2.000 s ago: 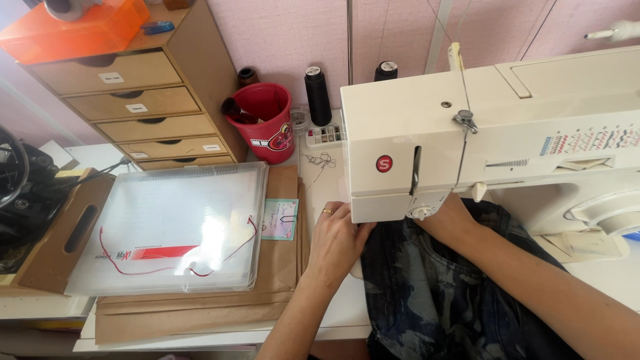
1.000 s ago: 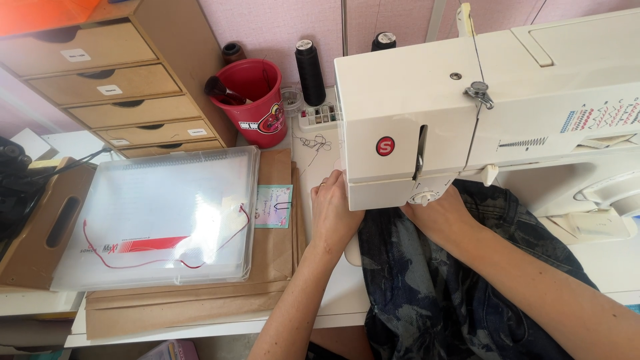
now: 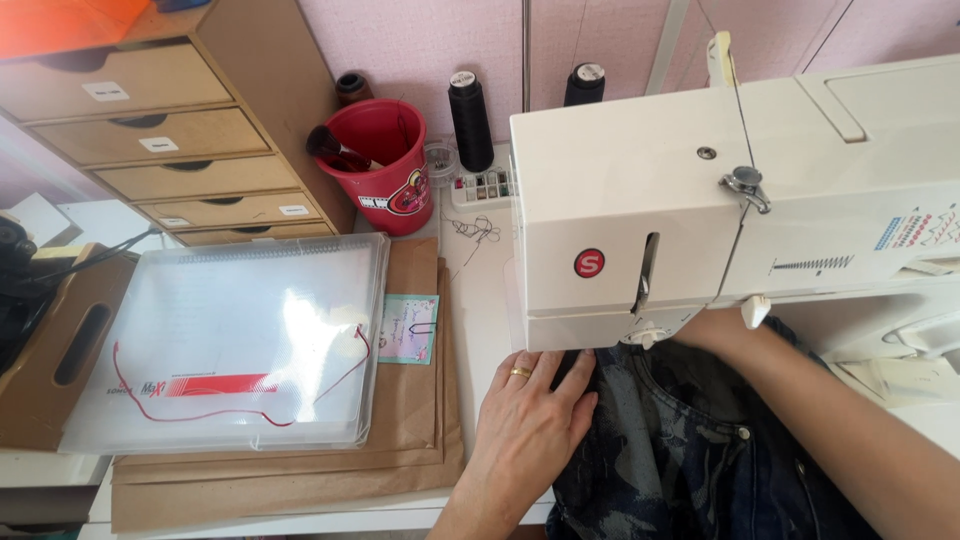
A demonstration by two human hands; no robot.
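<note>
A white sewing machine fills the right side of the head view, thread running down its front. Under its head lies a dark, camouflage-patterned denim garment with metal rivets, bunched toward the bottom edge. My left hand, a ring on one finger, rests at the garment's left edge, fingertips partly beneath the machine head; whether it grips the cloth is unclear. My right hand reaches behind the front of the machine head over the garment, its fingers hidden. The needle and presser foot are out of sight.
Left of the machine lie brown paper sheets under a clear plastic folder with a red cord. Behind stand a red cup with brushes, a black thread cone, a bobbin box and a drawer unit.
My left hand has moved toward me along the garment's left edge, and its fingers are now more spread. The garment has shifted under the machine. My right hand stays by the machine head.
</note>
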